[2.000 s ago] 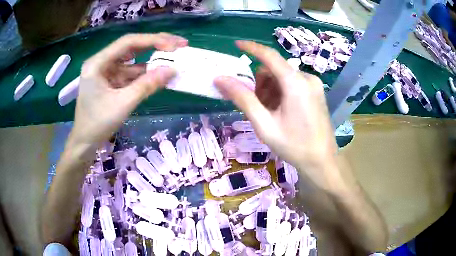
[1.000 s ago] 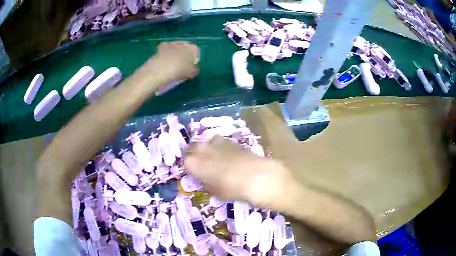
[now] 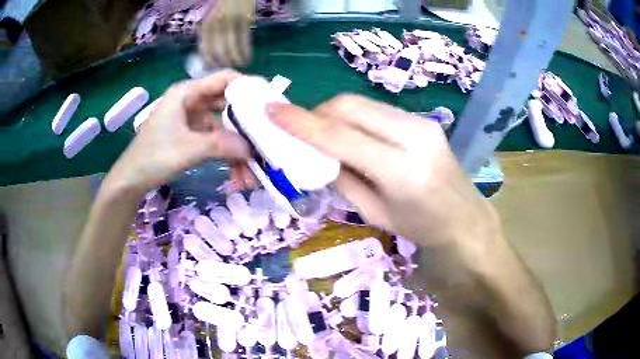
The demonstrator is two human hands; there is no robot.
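Note:
My left hand (image 3: 172, 140) and my right hand (image 3: 393, 151) hold a pale pink-white housing (image 3: 284, 137) above the front edge of the belt. Its two shells are partly apart at the lower right end, and a blue component (image 3: 283, 184) shows in the gap. A small pale tab stands out at its top. My left fingers grip the upper left end. My right hand is blurred and lies on the upper shell. Below is the pile of pink mouldings (image 3: 217, 273), with a plain pink cover (image 3: 337, 258) among them.
Closed pale units (image 3: 126, 109) lie on the green belt (image 3: 35, 156) at left. Heaped pink parts (image 3: 414, 59) lie on it at right, near a slanting grey metal post (image 3: 502, 91). Another person's hand (image 3: 226, 35) is over the belt's far side. Brown board (image 3: 561, 231) covers the bench.
My hands have come back together from the belt and the pile, now around a partly open housing. Another person's hand has appeared across the belt. The view has shifted, moving the post rightward.

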